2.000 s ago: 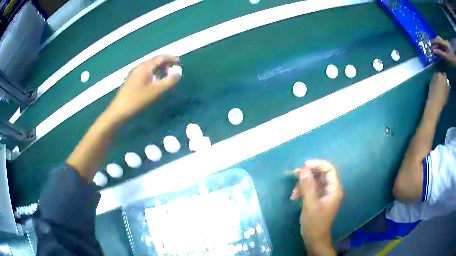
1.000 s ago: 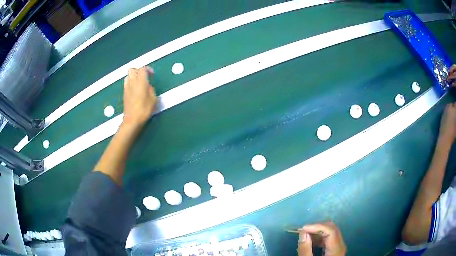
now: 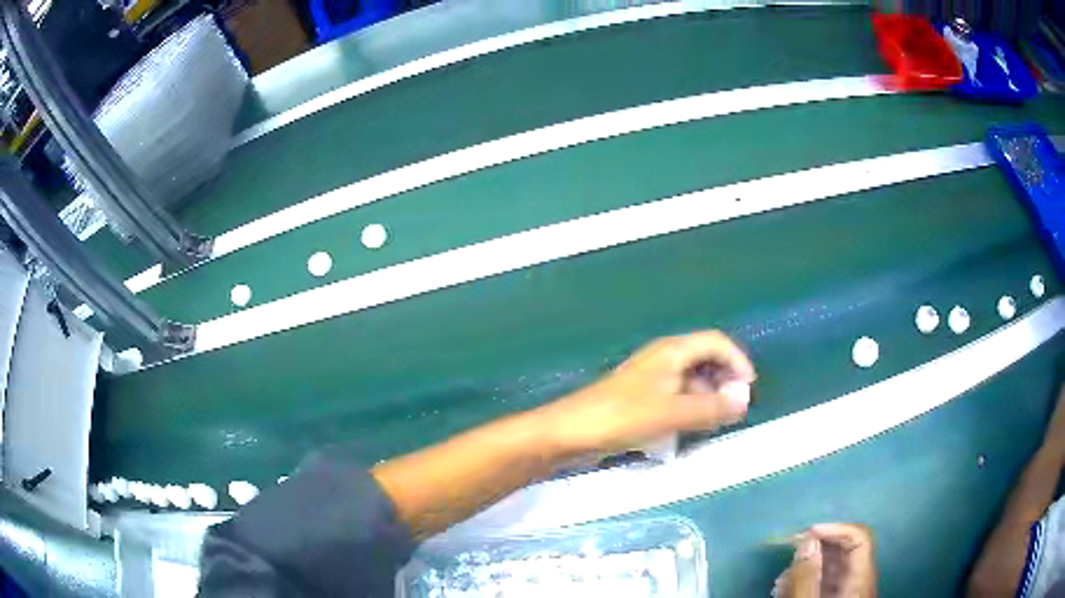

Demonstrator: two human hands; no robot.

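My left hand is over the nearest lane of the green belt, its fingertips closed on a round white piece. My right hand is at the bottom, cut off by the edge, holding a thin tan pick that points left. A row of round white pieces lies on the belt to the right of my left hand. More white pieces are bunched at the lower left. My left hand and forearm hide part of the lane. A clear tub of small white bits is at the bottom, cut off.
Three white pieces lie in the middle lane. Pale dividers run along the belt. Grey posts and a white machine housing stand left. A red bin and a blue tray are right. Another worker's arm is at the right edge.
The view has shifted. My left hand has moved from the middle lane back to the near lane, right of where it was, and now holds a white piece. The middle lane pieces sit closer together.
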